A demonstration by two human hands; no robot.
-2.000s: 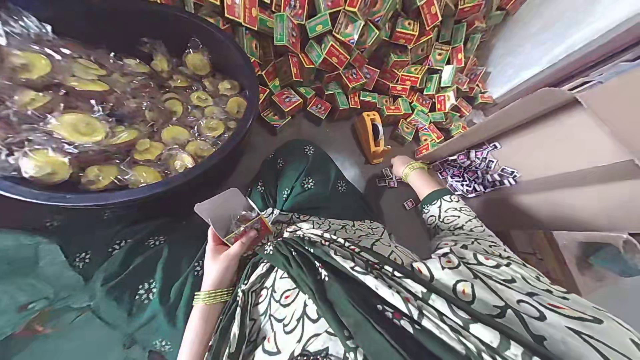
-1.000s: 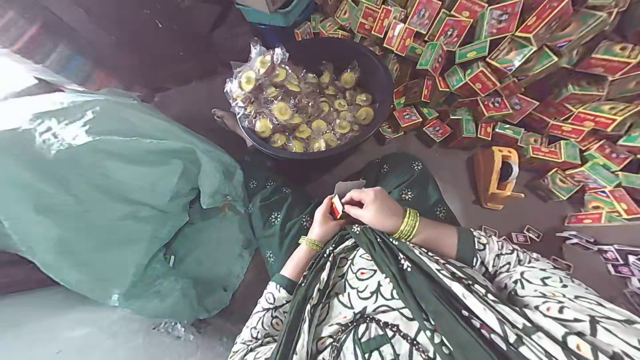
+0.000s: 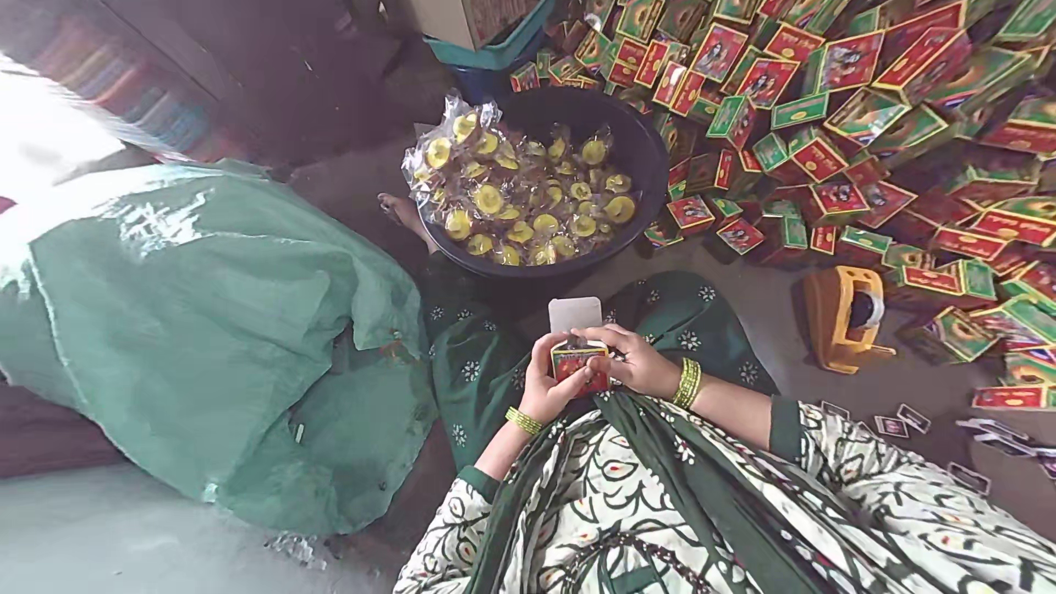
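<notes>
A small red and green printed cardboard box sits over my lap, its pale lid flap standing up. My left hand grips the box from its left side. On the other side my right hand has its fingers at the box's top edge and front. Something dark shows at the box's mouth, too small to name. Beyond my hands stands a dark plastic tub filled with clear-wrapped packets with yellow round pieces.
Many printed boxes are piled at the upper right. A yellow tape dispenser stands on the floor at right, with small printed cards nearer me. A green sheet lies at left. Behind the tub is a teal container.
My right hand has come from the small cards on the floor to the box in my left hand. The box now shows its red printed face. The view has shifted left.
</notes>
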